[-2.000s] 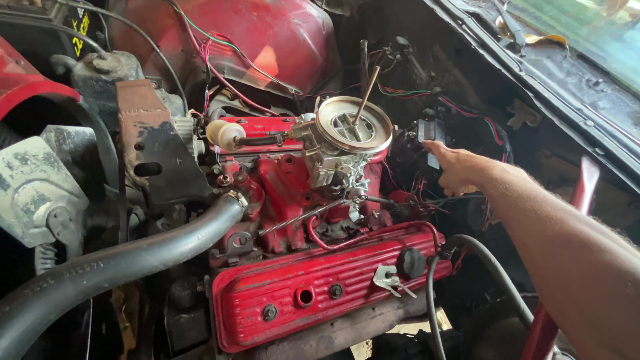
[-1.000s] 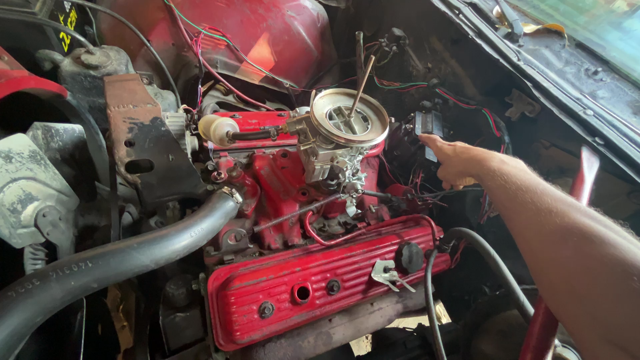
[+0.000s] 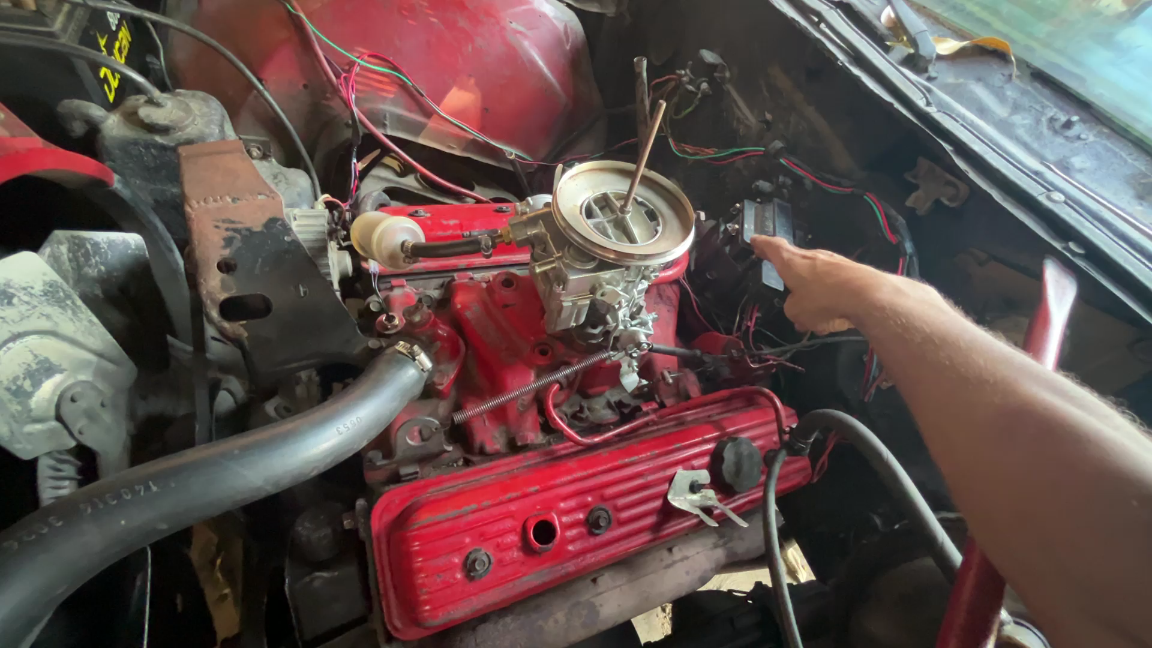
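Observation:
My right hand reaches in from the right with its index finger stretched out and the other fingers curled, holding nothing. The fingertip is at or just in front of a black box-like part behind the engine; contact cannot be told. Left of the hand stands a metal carburetor with a round open top and a rod sticking up from it. Below lies a red ribbed valve cover with a black cap and a small metal bracket. My left hand is out of view.
A thick black radiator hose crosses the lower left. A rusty bracket and a white-ended fuel filter sit left of the carburetor. Loose wires run along the dark firewall. A red metal bar passes beneath my forearm.

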